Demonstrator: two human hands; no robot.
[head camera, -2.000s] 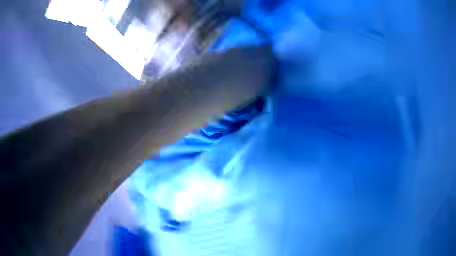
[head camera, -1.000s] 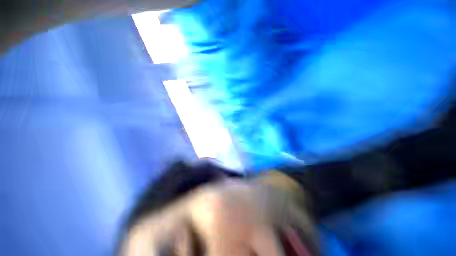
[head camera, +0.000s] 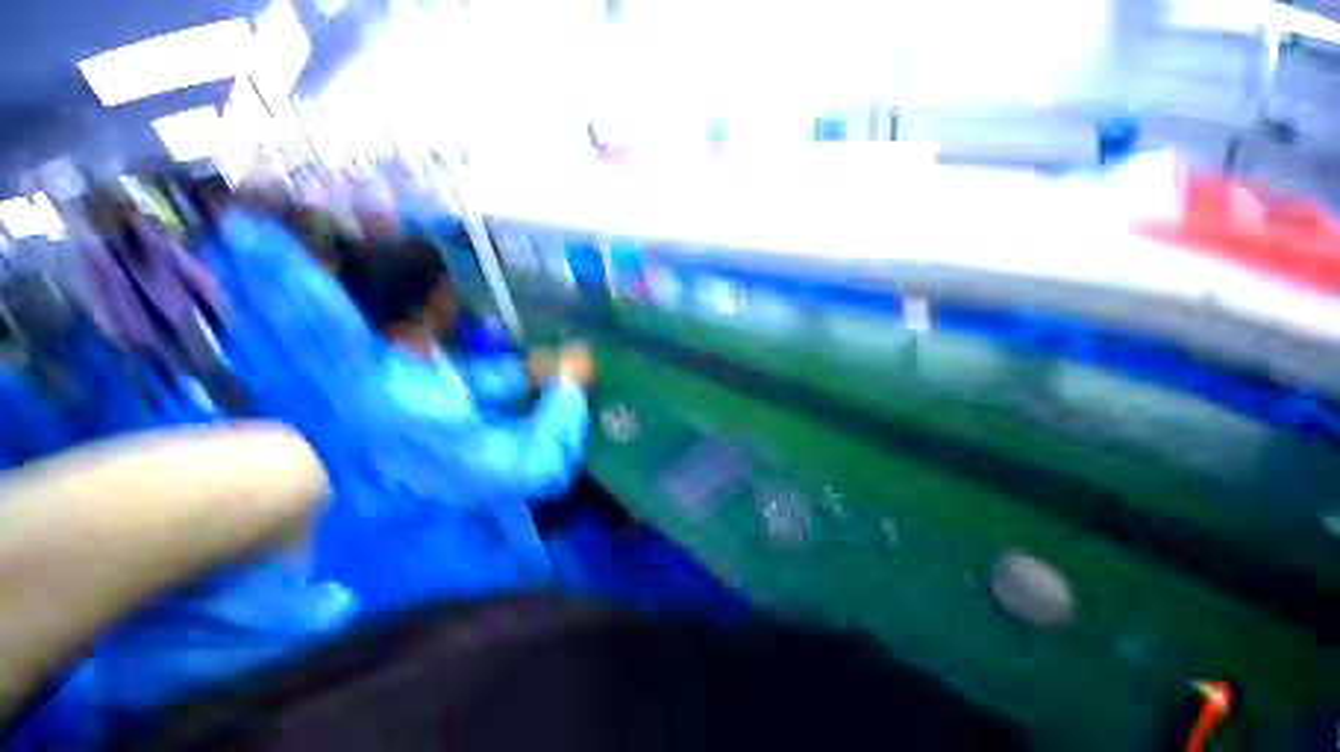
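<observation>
On the green bench lie a round dish with a grey surface, a loose silvery heap, a flat panel and a smaller pale pile farther off. An orange and black tool, like the electric screwdriver, is cut off at the lower right edge. A blurred bare limb enters from the left; I cannot tell if it is my left arm or shows a hand. My right hand is not in view.
A worker in a light-blue smock sits at the bench on the left, hands over it. More people stand behind. A dark strip runs along the bench. A large dark shape blocks the bottom. Something red lies at upper right.
The view has swung from blurred blue clothing and ceiling lights to the bench. The hand seen low in the middle a second ago is gone; a bare limb now shows at the left.
</observation>
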